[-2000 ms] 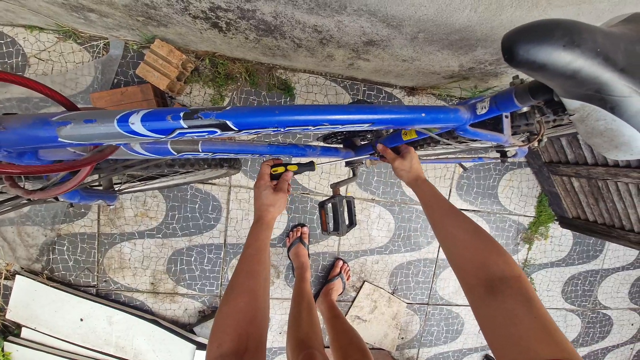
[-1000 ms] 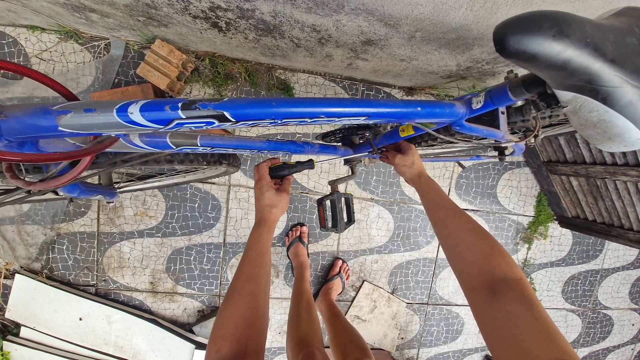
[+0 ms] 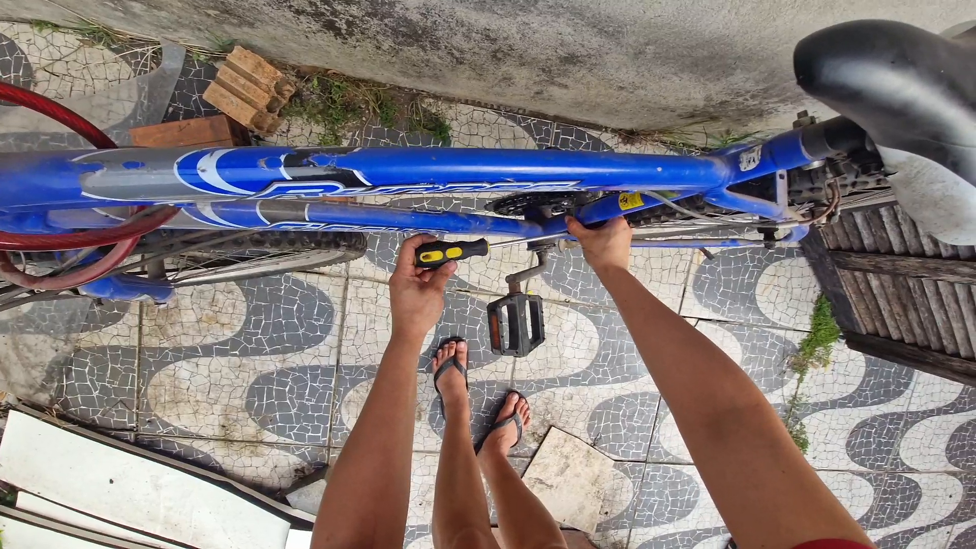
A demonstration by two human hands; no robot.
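Observation:
My left hand (image 3: 418,286) grips the black and yellow handle of a screwdriver (image 3: 451,252), whose metal shaft points right, toward the lower part of the blue bicycle frame (image 3: 473,168). The shaft's tip is not clearly visible near my right hand. My right hand (image 3: 602,242) is at the blue seat tube, its fingertips against the tube below a yellow sticker; whether it also holds the shaft's end, I cannot tell. Just below and between the hands hangs a black pedal (image 3: 516,325) on its crank arm. The chainring (image 3: 534,203) shows partly behind the frame.
A black saddle (image 3: 877,91) is at the upper right, and a red cable (image 3: 84,238) loops at the left. Behind the bicycle stand a concrete wall (image 3: 534,61) and a brick block (image 3: 250,88). White panels (image 3: 114,480) lie lower left; wooden slats (image 3: 907,282) are at right.
The screwdriver handle has turned in my left hand: its yellow patches, hidden a second ago, show again. My right hand stays at the seat tube.

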